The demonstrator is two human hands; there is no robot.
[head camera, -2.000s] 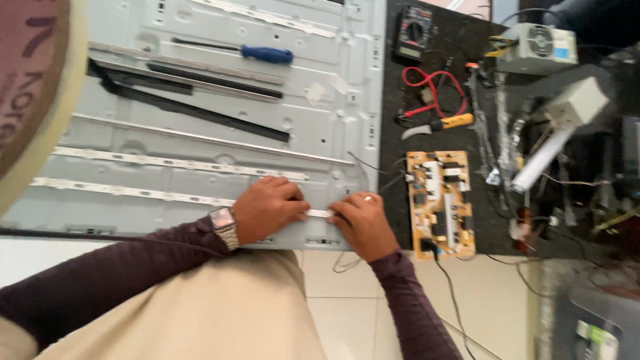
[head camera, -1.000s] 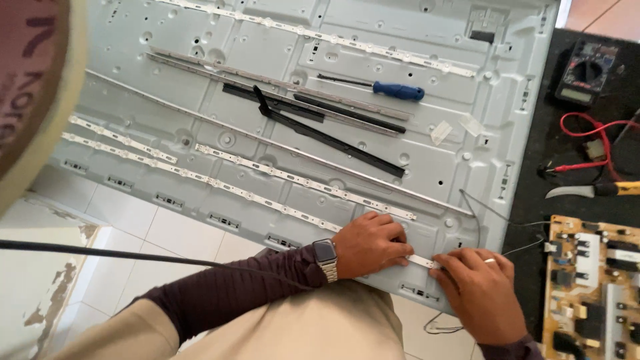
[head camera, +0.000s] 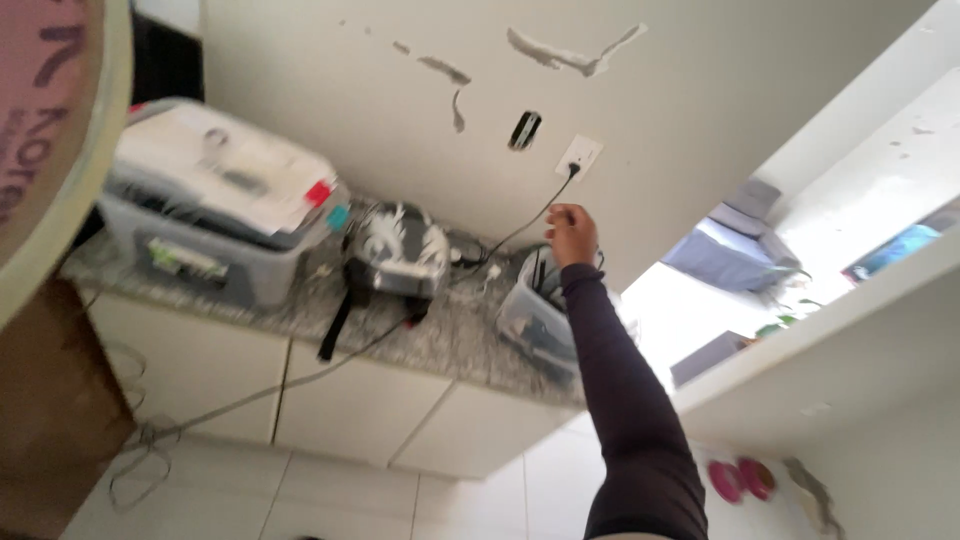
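My right hand (head camera: pixel 571 231), in a dark sleeve, reaches up in front of the wall. Its fingers are loosely curled and slightly apart, with no object visible between them. Just above it, a black plug (head camera: pixel 574 169) sits in a white wall outlet (head camera: pixel 581 156). The plug's dark cord (head camera: pixel 531 225) runs down and left to the granite counter (head camera: pixel 469 330). Behind and below the hand stands a clear plastic bin (head camera: pixel 532 322) with dark contents, partly hidden by my forearm. My left hand is out of view.
A large plastic bin (head camera: pixel 217 262) and a dark bag with white patterns (head camera: pixel 397 244) stand on the counter. A long grey cable (head camera: pixel 300 381) hangs across the cabinet doors. A tape roll (head camera: pixel 45 135) blocks the left edge.
The view has swung from the grey metal panel to the counter and wall. Both hands were at a white LED strip; now my right hand is raised near the outlet, away from the strip.
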